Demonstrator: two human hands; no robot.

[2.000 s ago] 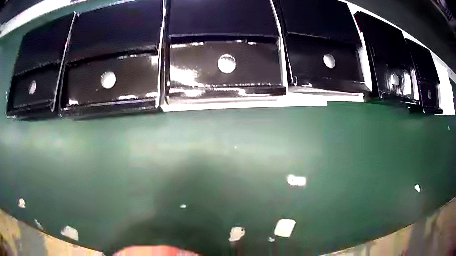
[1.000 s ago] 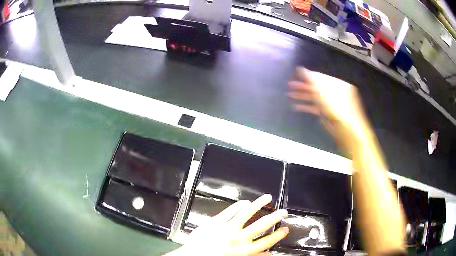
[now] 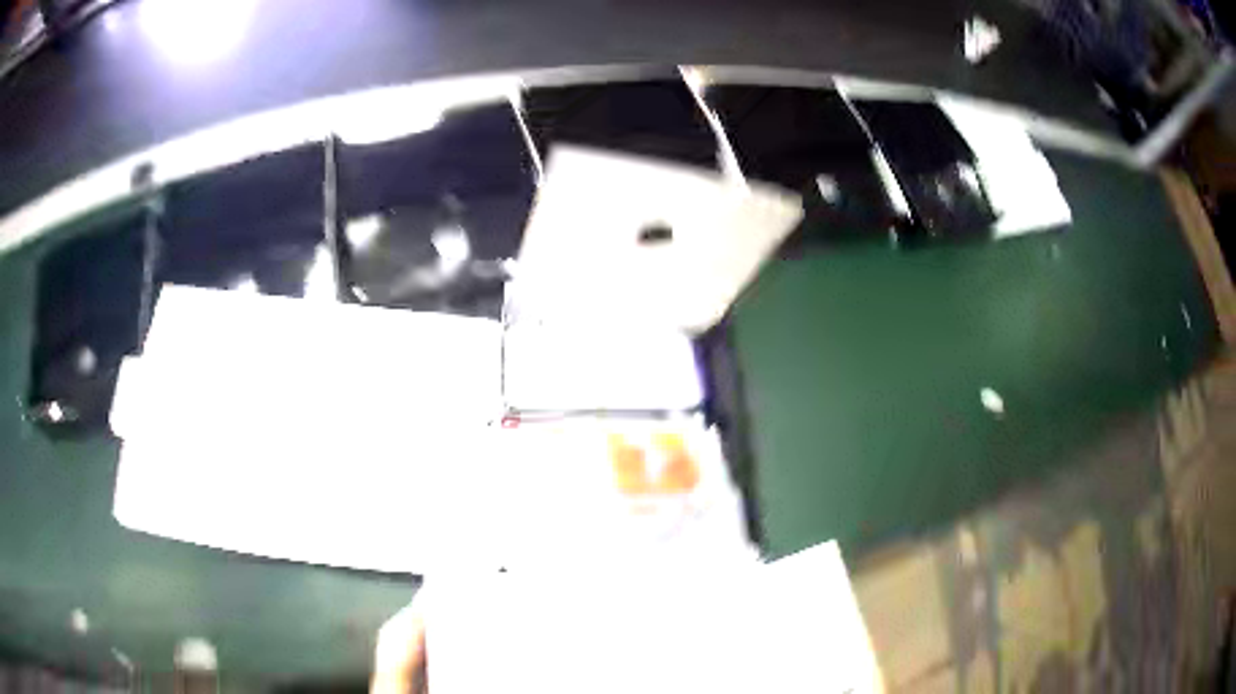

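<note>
An open black retail box (image 3: 736,447) lies in front of me, blurred. Its pale lid (image 3: 678,237) with one dark hole stands up at the back. A pale bagged product (image 3: 603,363) fills the upper half; an inner pack with an orange logo (image 3: 655,464) is in the lower half. The wide white cover panel (image 3: 312,420) spreads left. A white flap (image 3: 651,630) reaches the bottom edge. A small part of my left hand (image 3: 399,651) shows beside that flap's left edge; the rest is hidden or cut off, so its grip is unclear. My right hand is not in view.
Closed black boxes (image 3: 244,224) stand in a row along the pale metal rail (image 3: 258,133), with the dark conveyor (image 3: 542,38) beyond. A white sheet or panel (image 3: 1010,170) lies at the row's right end. Small white scraps (image 3: 992,401) lie on the green bench top (image 3: 868,366).
The open box now lies on the near side of the row. My right hand, over the conveyor before, is out of view. My left hand has left the closed boxes and shows only at the bottom.
</note>
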